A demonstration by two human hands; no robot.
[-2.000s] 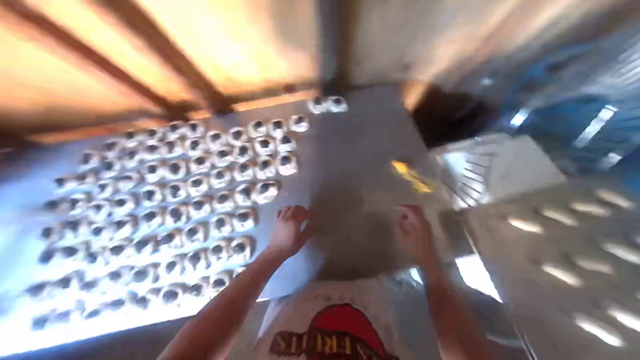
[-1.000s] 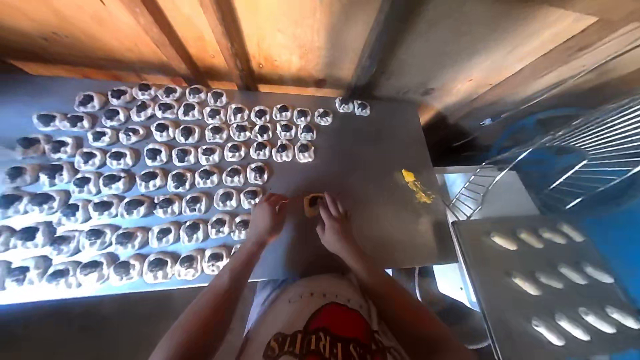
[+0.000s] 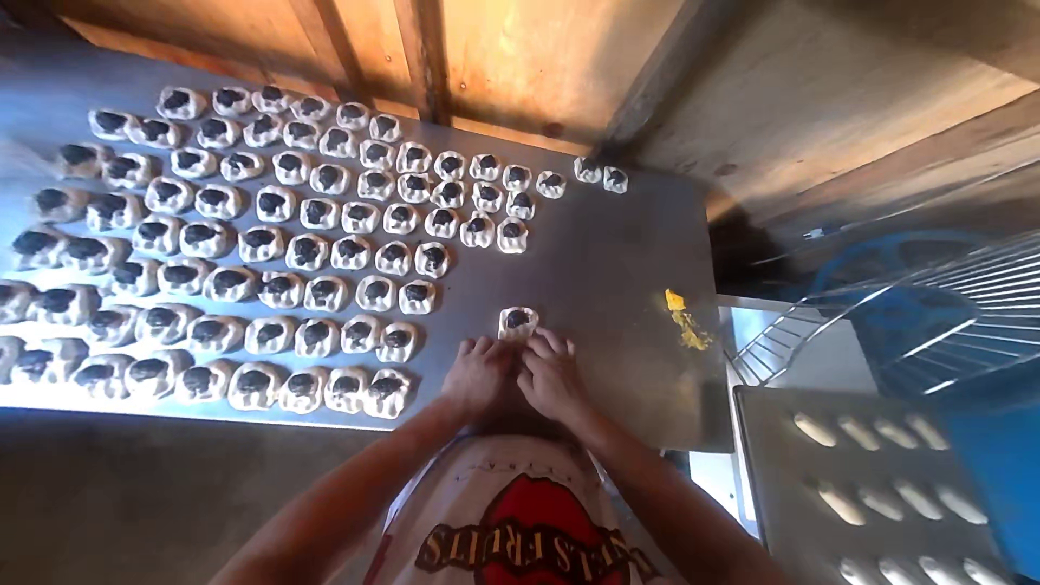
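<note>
A flattened dough piece topped with dark filling point(image 3: 517, 322) lies on the grey table point(image 3: 569, 268), just beyond my fingertips. My left hand point(image 3: 479, 375) rests at its near left side, fingers bent. My right hand point(image 3: 552, 375) is at its near right side, fingertips at the dough's near edge. Whether either hand grips it cannot be told. To the left, rows of similar dough pieces with dark filling point(image 3: 307, 253) cover much of the table. Two more filled dough pieces point(image 3: 615, 179) lie by the table's far edge.
A yellow smear or lump point(image 3: 676, 301) lies on the table's right part. Right of the table, a metal tray point(image 3: 780, 471) holds several oblong dough pieces point(image 3: 841, 504), with a wire rack point(image 3: 975, 317) beyond it. A wooden wall point(image 3: 520, 65) borders the table's far side.
Two seconds ago my hands were wide apart over the table; now they are close together. The view has shifted from a blurred angle.
</note>
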